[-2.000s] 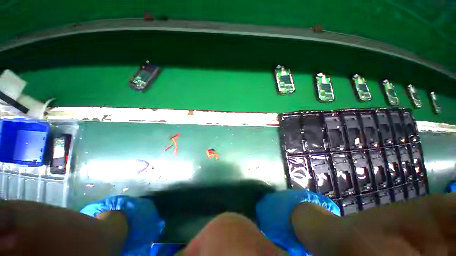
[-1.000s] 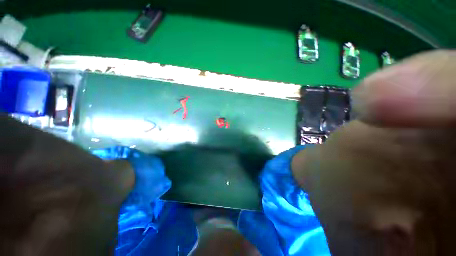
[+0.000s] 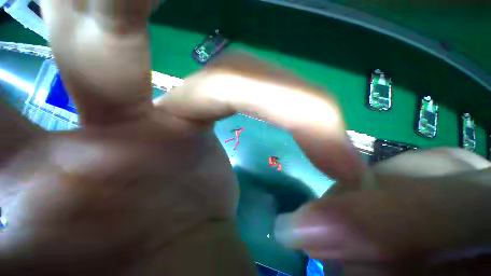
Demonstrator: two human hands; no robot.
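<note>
Several open phone units with green boards (image 3: 380,91) lie spaced on the green belt at the right. A darker-edged unit (image 3: 210,47) lies tilted on the belt at upper centre. My left hand (image 3: 124,172) is large, blurred and close to the camera at the left, fingers spread, one reaching right; nothing shows in it. My right hand (image 3: 404,210) is blurred and close at the lower right, its thumb tip pointing left; whether it holds anything cannot be told. A dark edge of the black blister tray (image 3: 393,148) shows behind it; the rest is hidden.
Red strips (image 3: 236,137) and a red curl (image 3: 275,162) lie on the green bench. The blue bin (image 3: 58,92) is partly hidden behind my left hand, with the clear tray (image 3: 46,116) under it. The pale chipped rail (image 3: 362,140) edges the belt.
My left hand has come up into view with its fingers spread. My right hand has moved lower and inward. The view has shifted and tilted, so bench and belt sit differently.
</note>
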